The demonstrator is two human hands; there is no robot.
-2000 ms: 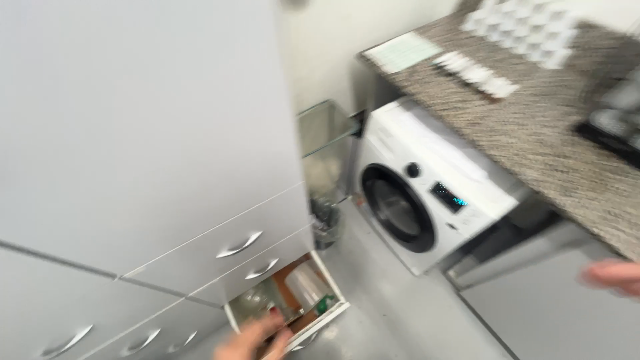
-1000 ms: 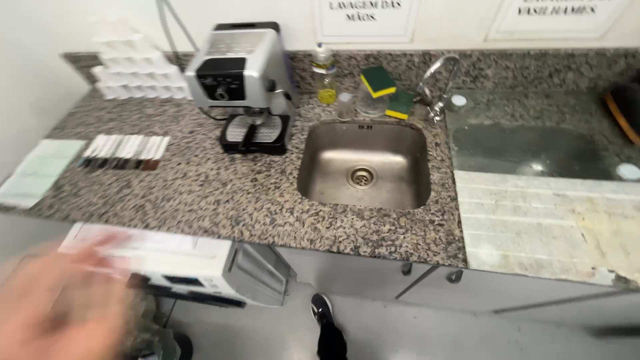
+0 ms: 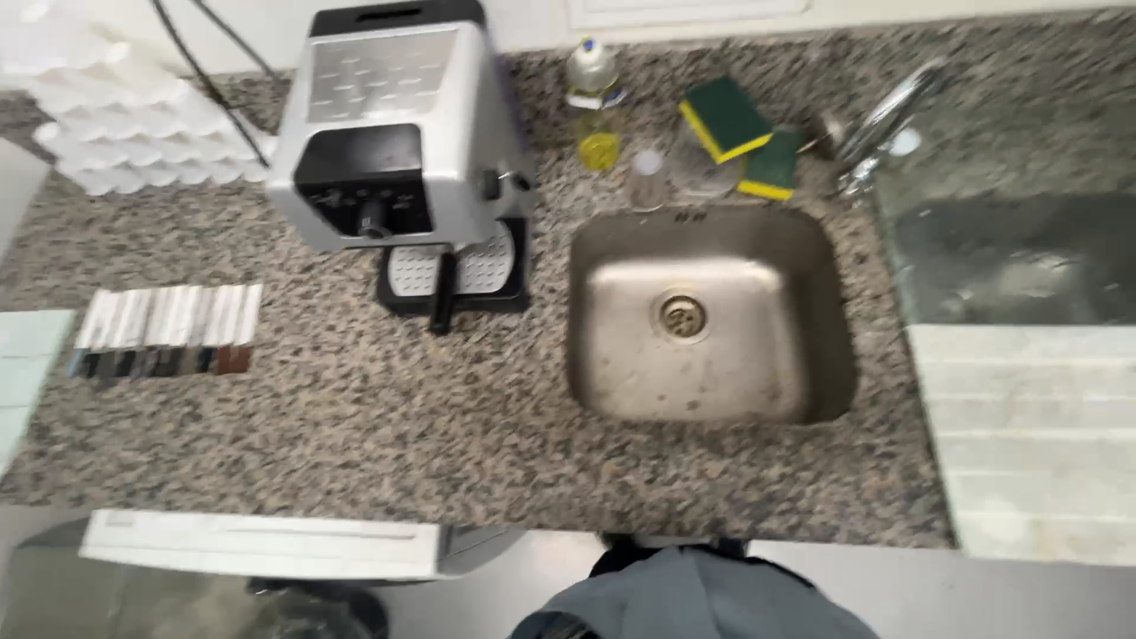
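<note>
Neither of my hands shows in the head view now. Below the counter edge my own clothed body (image 3: 701, 599) is seen from above. On the granite counter (image 3: 426, 426) stands a silver and black espresso machine (image 3: 382, 133), its black-handled portafilter (image 3: 443, 293) over the drip tray. A steel sink (image 3: 683, 373) is set into the counter to its right. Behind the sink are a bottle of yellow liquid (image 3: 599, 146), a small clear container (image 3: 647, 182), and two green and yellow sponges (image 3: 728, 118), (image 3: 772, 164). A chrome faucet (image 3: 887, 115) stands at the sink's back right corner.
Several slim white packets with dark ends (image 3: 169, 319) lie in a row at left, beside a pale green sheet (image 3: 27, 364). Stacked white cups (image 3: 151, 133) stand behind them. A ribbed pale board (image 3: 1029, 435) lies at right. A white appliance (image 3: 257, 546) is under the counter.
The view has swung from the cabinets and open drawer to the counter and sink. The blurred hand at the lower left one second ago is out of view.
</note>
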